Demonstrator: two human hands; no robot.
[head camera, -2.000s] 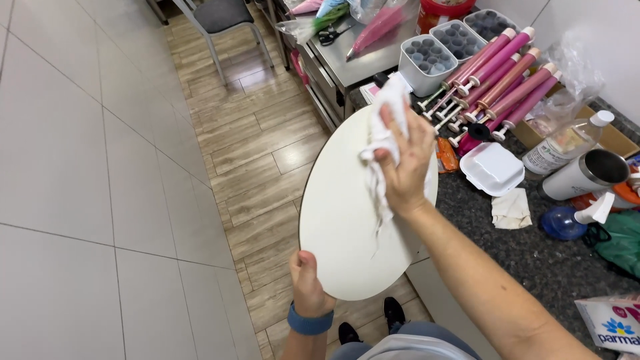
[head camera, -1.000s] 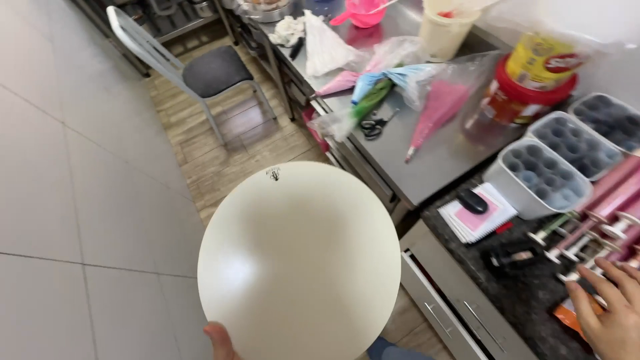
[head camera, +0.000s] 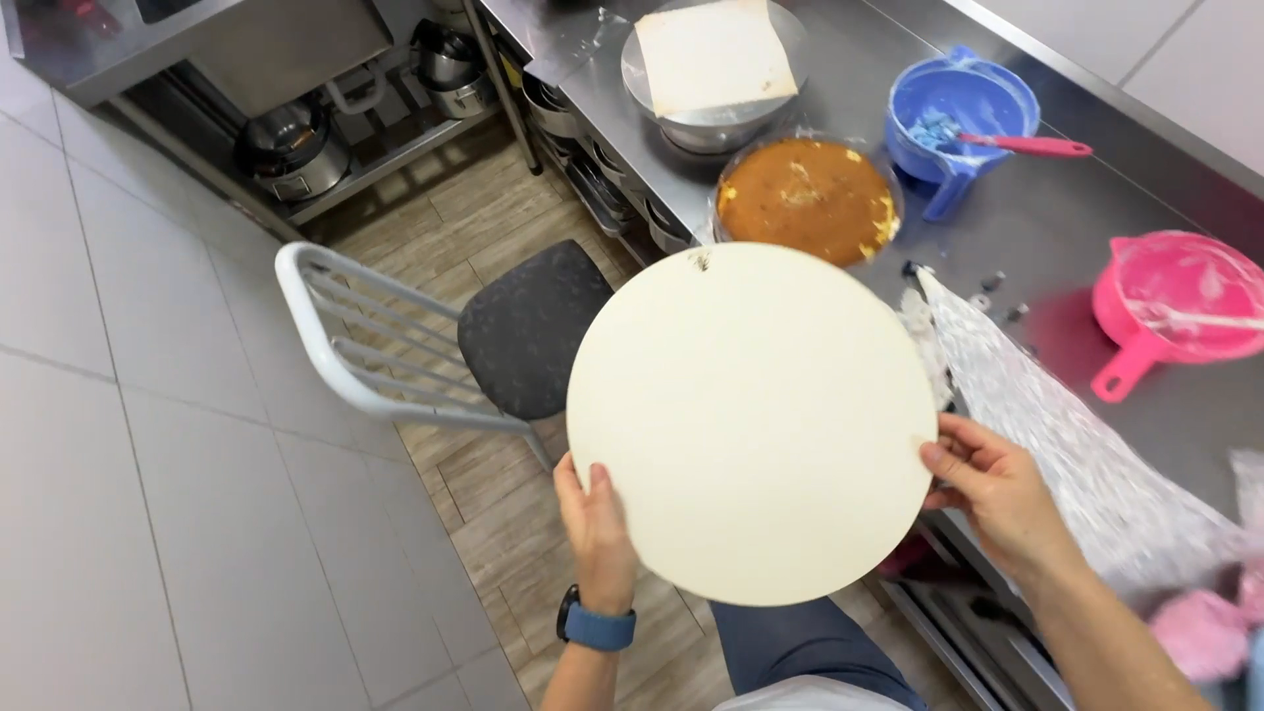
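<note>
A round cream-white board (head camera: 750, 425) with a small dark mark near its top edge is held out in front of me. My left hand (head camera: 598, 528), wearing a blue-strapped watch, grips its lower left edge, thumb on top. At its right edge, my right hand (head camera: 997, 489) pinches the rim between thumb and fingers. Just beyond the board lies a round brown-topped cake (head camera: 810, 200), its lower edge partly hidden. Behind the cake a square pale sheet (head camera: 716, 54) rests on a round metal stand or pan (head camera: 706, 128).
On the steel counter (head camera: 1066, 237) are a blue jug (head camera: 963, 114) with a pink-handled utensil, a pink jug (head camera: 1175, 296) and a filled clear piping bag (head camera: 1076, 434). A grey-framed chair (head camera: 533, 331) stands at left, near the tiled wall. Pots (head camera: 296, 153) sit on a low shelf.
The white cloth that my right hand wiped the board with earlier is gone from view. My right hand has come from the pink tubes to the board's edge. The view has moved along the counter.
</note>
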